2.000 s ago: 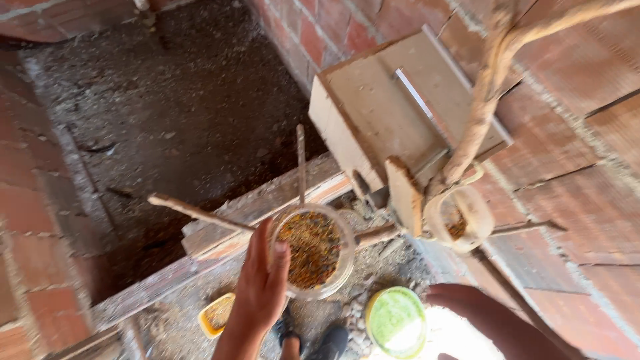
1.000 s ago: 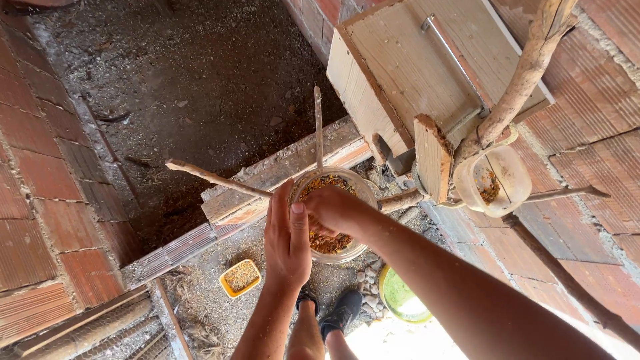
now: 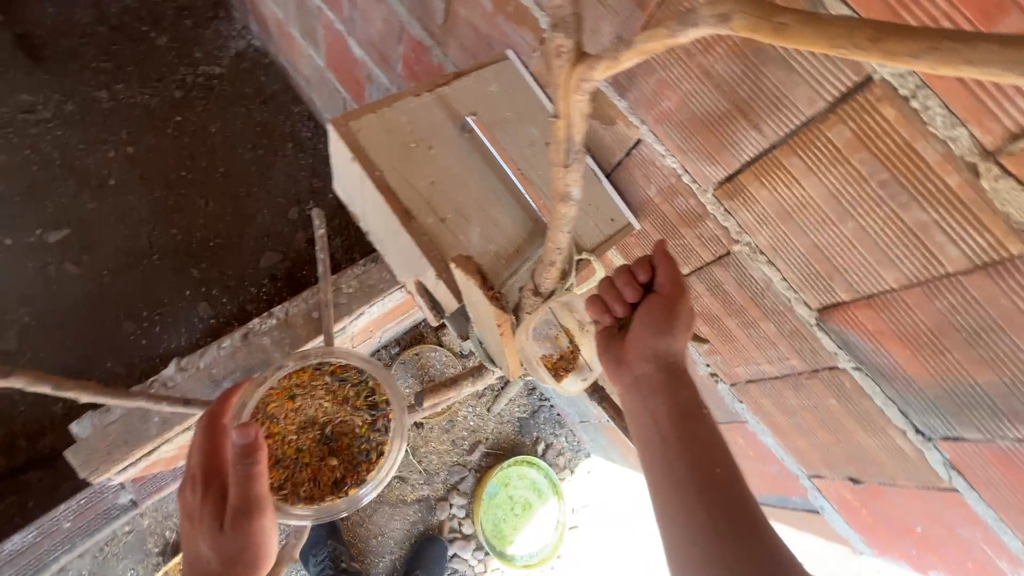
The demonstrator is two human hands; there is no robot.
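Observation:
My left hand (image 3: 232, 488) holds a round clear plastic tub of mixed seed (image 3: 324, 432) by its left side, at the lower left. My right hand (image 3: 648, 312) is raised with its fingers curled, just right of a small translucent plastic cup (image 3: 560, 344) that hangs by the branch and has some seed in its bottom. The curled fingers hide whatever may be inside them. The tub is below and left of the cup, apart from it.
A wooden box (image 3: 448, 168) stands against the ribbed brick wall (image 3: 864, 200). A forked branch (image 3: 568, 160) rises in front of it. Thinner perches reach out near the tub. On the gravel floor sits a green round bowl (image 3: 520, 512), with my shoes beside it.
My right hand was in the seed tub one second ago; it has come out and moved right, beside the hanging cup. My left hand still holds the tub.

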